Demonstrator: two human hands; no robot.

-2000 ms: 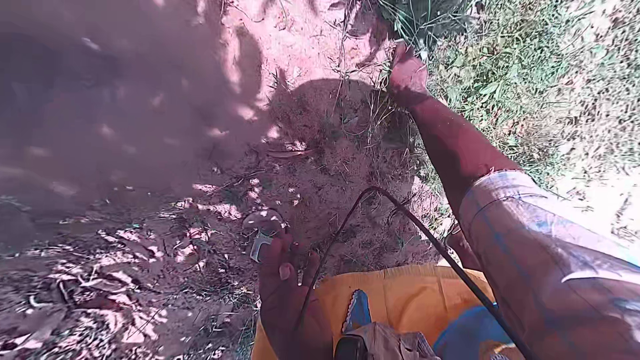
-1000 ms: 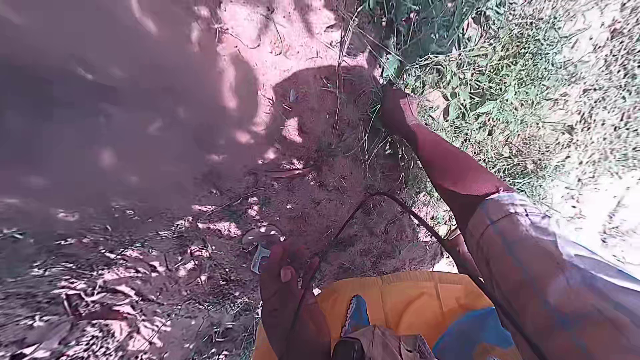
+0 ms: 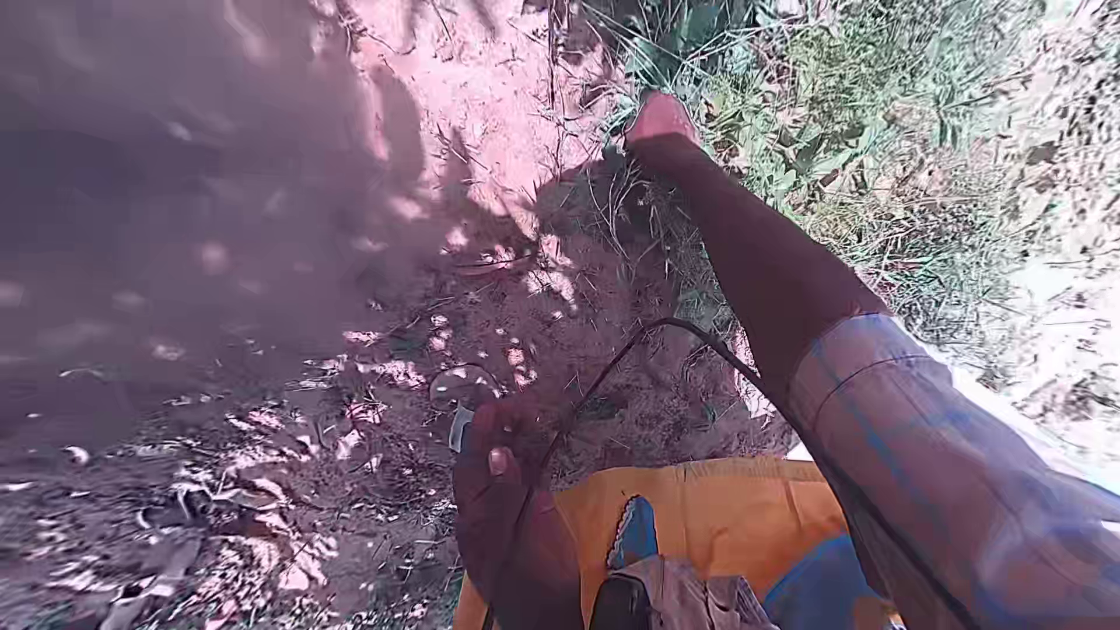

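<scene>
My right hand (image 3: 662, 122) reaches down into green grass and weeds (image 3: 691, 52) at the upper middle; its fingers are hidden among the stems, so its grip cannot be made out. My left hand (image 3: 503, 464) is at the lower middle with its fingers curled around a small, pale, flat-ended object (image 3: 458, 428), which sticks out past the fingers; its kind is unclear. A thin curved thing (image 3: 464, 369) shows just beyond it. A black cord (image 3: 669, 322) arches between the left hand and the right sleeve (image 3: 884, 385).
An orange cloth with blue patches (image 3: 726, 503) lies across my front at the bottom. Dry leaves (image 3: 289, 560) litter the soil at the lower left. A large blurred grey surface (image 3: 157, 201) fills the upper left. Sunlit grass (image 3: 927, 201) covers the right side.
My right hand is in the grass in all frames and has shifted only slightly. The left hand keeps its curled shape around the small pale object. Shadows on the bare soil have changed shape.
</scene>
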